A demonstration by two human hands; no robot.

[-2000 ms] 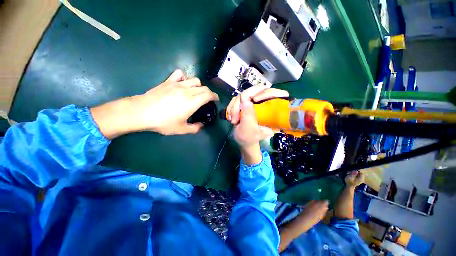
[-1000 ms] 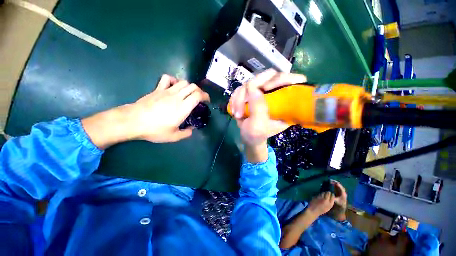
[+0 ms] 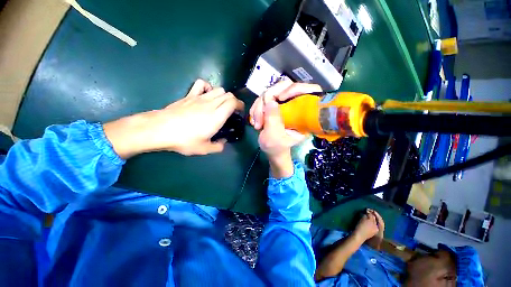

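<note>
My left hand [image 3: 187, 122] is bare and holds a glossy black round housing [image 3: 230, 130] down on the green mat, fingers curled over it. My right hand [image 3: 275, 120] is wrapped round the front of the orange electric screwdriver [image 3: 328, 115], which lies nearly level in the view with its nose pointing at the housing. The nose is close to the housing's right side; the bit is hidden by my fingers, so contact cannot be told. The silver-grey screw feeder [image 3: 297, 61] stands just beyond my right hand, its pale front plate partly covered by the hand.
A pile of black parts [image 3: 334, 168] lies right of my right forearm. More glossy parts [image 3: 245, 238] show below the mat's near edge. A thin cord [image 3: 246, 176] crosses the mat. Cardboard [image 3: 28, 50] lies at the left. A coworker's hands [image 3: 370, 225] are at lower right. Black cables run to the right.
Since one second ago, the screwdriver's nose has come closer to the housing. The feeder and mat have shifted slightly right in view. The coworker's head and blue cap show more.
</note>
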